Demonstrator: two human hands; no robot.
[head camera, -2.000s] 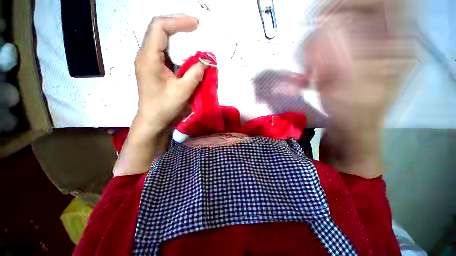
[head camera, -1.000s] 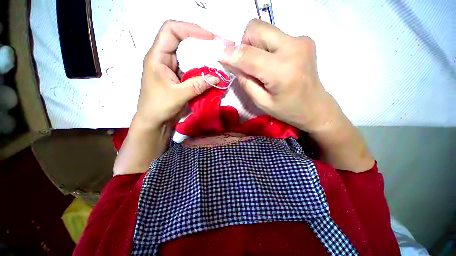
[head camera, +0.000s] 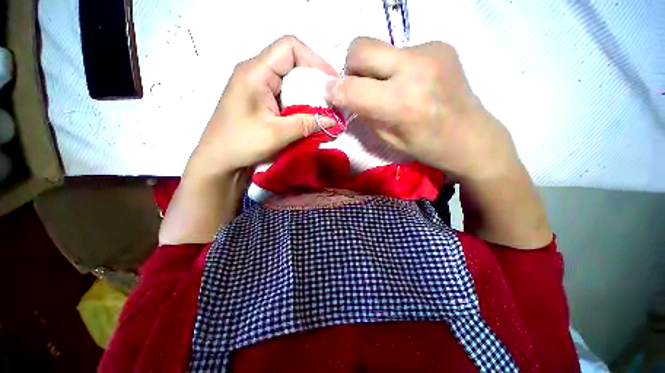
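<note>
My left hand (head camera: 251, 116) grips the red plush piece (head camera: 302, 164) and the white pompom (head camera: 305, 87), with the thumb on the red fabric and the index finger curled over the top of the pompom. White thread (head camera: 332, 128) forms a loop on the red fabric by the left thumb. My right hand (head camera: 419, 98) is pinched at the right side of the pompom, its fingertips touching or nearly touching my left index fingertip. A needle between the fingertips cannot be made out. The rest of the red plush lies along the table's near edge.
Silver thread snips (head camera: 396, 20) lie beyond my right hand. A black smartphone (head camera: 109, 49) lies at the left of the white cloth (head camera: 175, 146). A brown-edged carton (head camera: 33, 95) with white balls stands at the far left. A yellow thing (head camera: 102, 312) shows below the table.
My right hand, blurred and away to the right at first, has come in to the pompom and stays there. Both hands and the pompom sit slightly further right than one second ago.
</note>
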